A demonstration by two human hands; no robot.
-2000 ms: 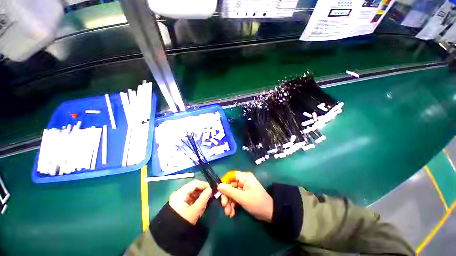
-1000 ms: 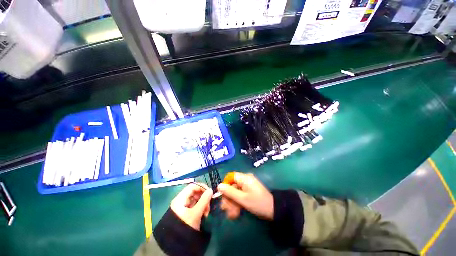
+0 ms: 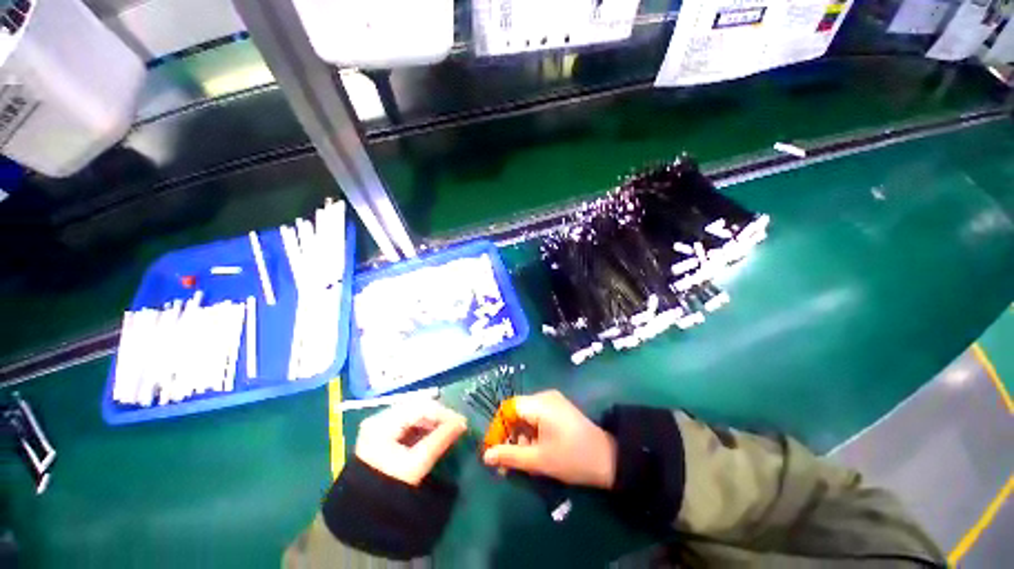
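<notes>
My right hand (image 3: 553,438) is closed on an orange-yellow tool (image 3: 500,426) and a small bunch of black wires (image 3: 489,389). The wires' shiny tips fan out above the fist, toward the trays. My left hand (image 3: 411,439) is just left of it, thumb and fingers curled close together; I cannot tell if something small is between them. The hands are apart. A small white piece (image 3: 560,510) shows below my right hand, near the sleeve.
A blue tray (image 3: 351,383) holds small white pieces. A larger blue tray (image 3: 111,413) at left holds long white strips. A wire pile (image 3: 623,267) lies at right. A white strip (image 3: 389,398) lies before the trays. A metal post (image 3: 334,133) slants behind.
My left hand has moved left, away from my right hand. The wire bunch now sits lower in my right fist, and more of the orange tool shows. A white piece now shows below that hand.
</notes>
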